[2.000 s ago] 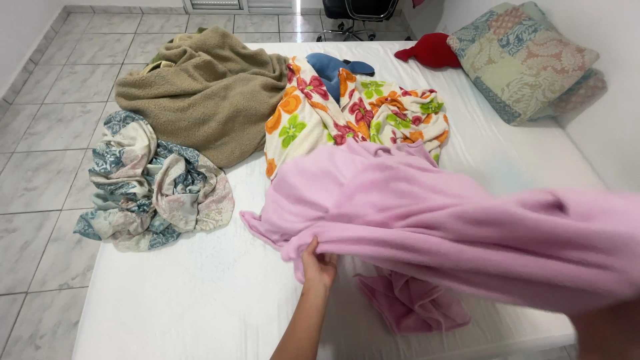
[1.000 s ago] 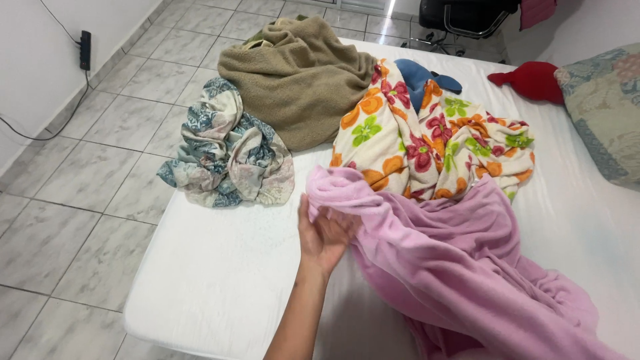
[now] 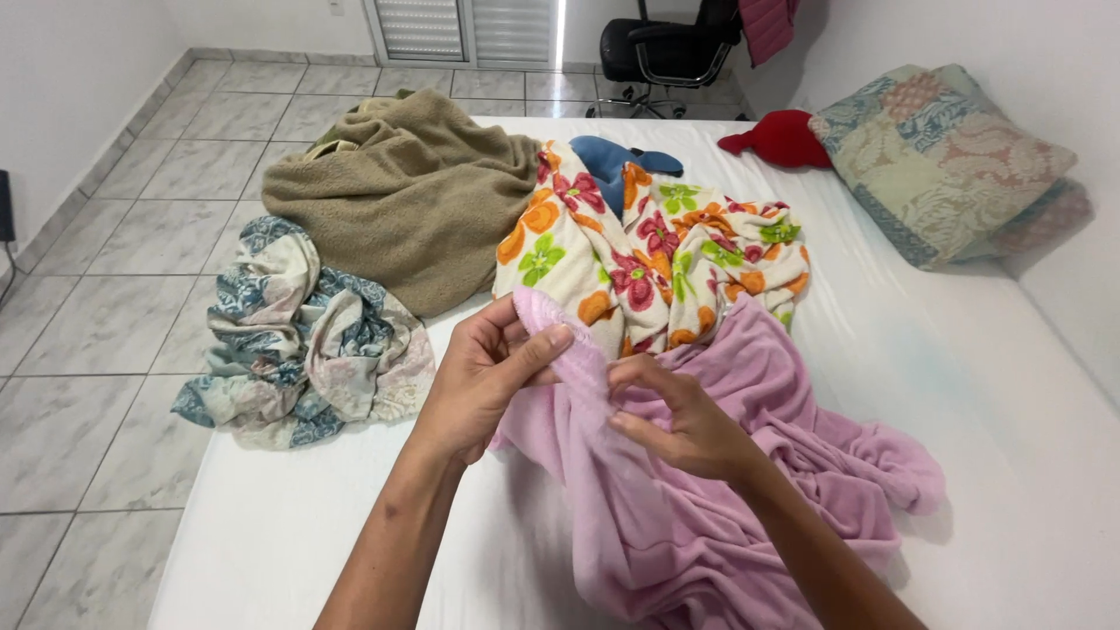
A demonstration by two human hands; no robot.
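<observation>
A pink fleece blanket [image 3: 744, 490] lies in loose folds on the white-sheeted bed [image 3: 350, 542], one edge of it lifted. My left hand [image 3: 490, 376] pinches that edge between thumb and fingers. Just to the right, my right hand [image 3: 678, 416] has its thumb and fingers at the same raised edge. Beyond the hands lies a crumpled white blanket with orange, red and green flowers [image 3: 647, 254]. A brown fleece blanket [image 3: 411, 192] is heaped at the far left, and a blue and cream patterned cloth [image 3: 306, 341] is bunched at the bed's left edge.
Patchwork-patterned pillows [image 3: 936, 166] lean by the right wall, beside a red cushion [image 3: 779, 140]. A blue plush item [image 3: 604, 166] is partly behind the flowered blanket. A black office chair [image 3: 669, 52] stands past the bed's far end. Tiled floor [image 3: 114, 324] runs along the left.
My right hand has come into view at the raised pink edge. My left hand, apart-fingered against the blanket one second ago, now pinches its edge. The pink blanket, stretched to the right two seconds ago, lies bunched.
</observation>
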